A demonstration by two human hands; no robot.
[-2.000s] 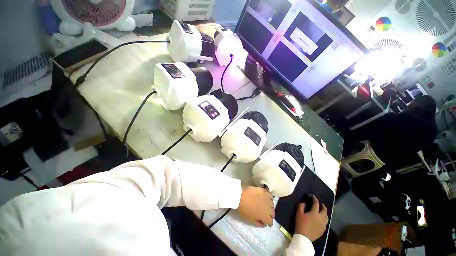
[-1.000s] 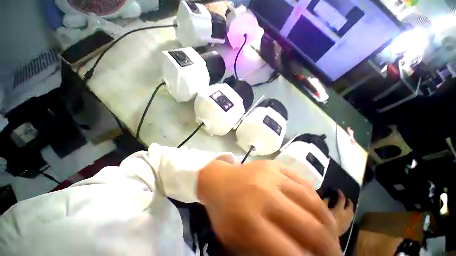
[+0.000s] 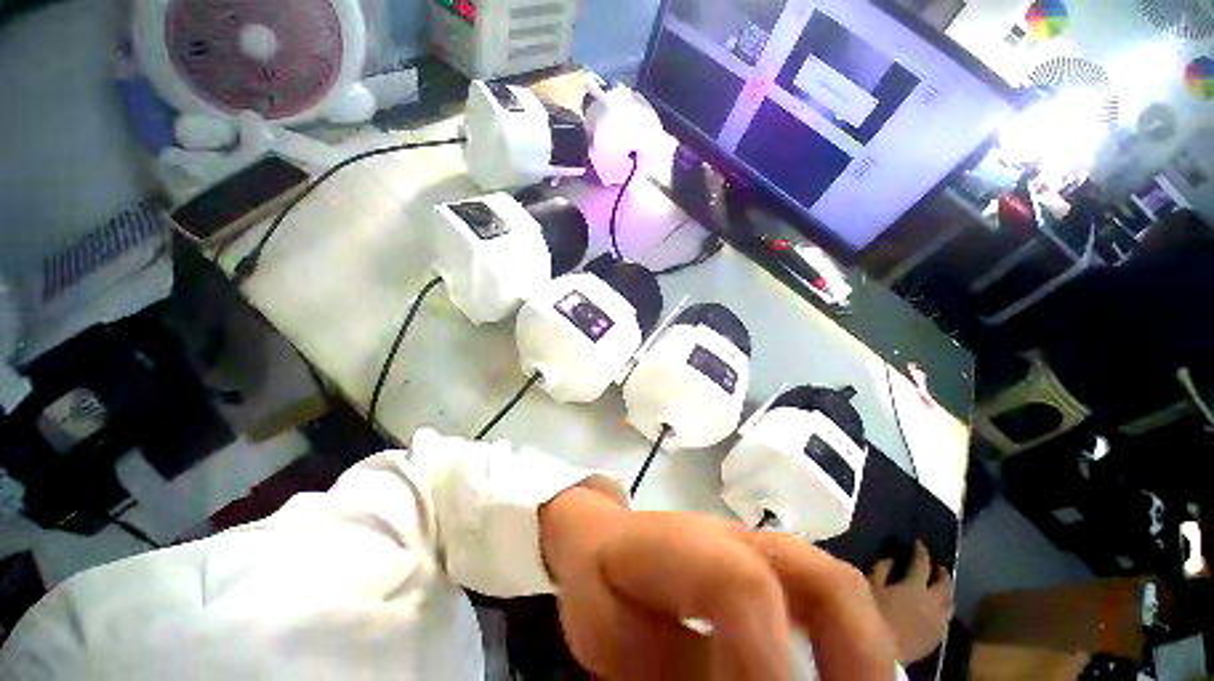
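Observation:
Several white security cameras with black ball heads stand in a row on the bench; the nearest (image 3: 796, 466) is beside the black mouse pad (image 3: 895, 503). Thin black cables run from their bases. My left hand (image 3: 706, 585) is raised close to the head camera, large and blurred, fingers curled; its lower part is cut off, and whether it holds anything is unclear. My right hand (image 3: 916, 605) rests on the pad with its fingers over the dark mouse, which hardly stands out from the pad. My left hand hides part of the bench edge.
The monitor (image 3: 832, 100) shows several panes behind the cameras. A pink-and-white fan (image 3: 253, 53) and a dark flat phone (image 3: 240, 197) are at the far left. A brown cardboard box (image 3: 1065, 625) is on the lower right, with a stool (image 3: 1032, 406) above it.
My left hand has left the base of the nearest camera and risen towards the head camera; its fingers are now more curled than a second ago. My right hand stays at the mouse. The view has shifted.

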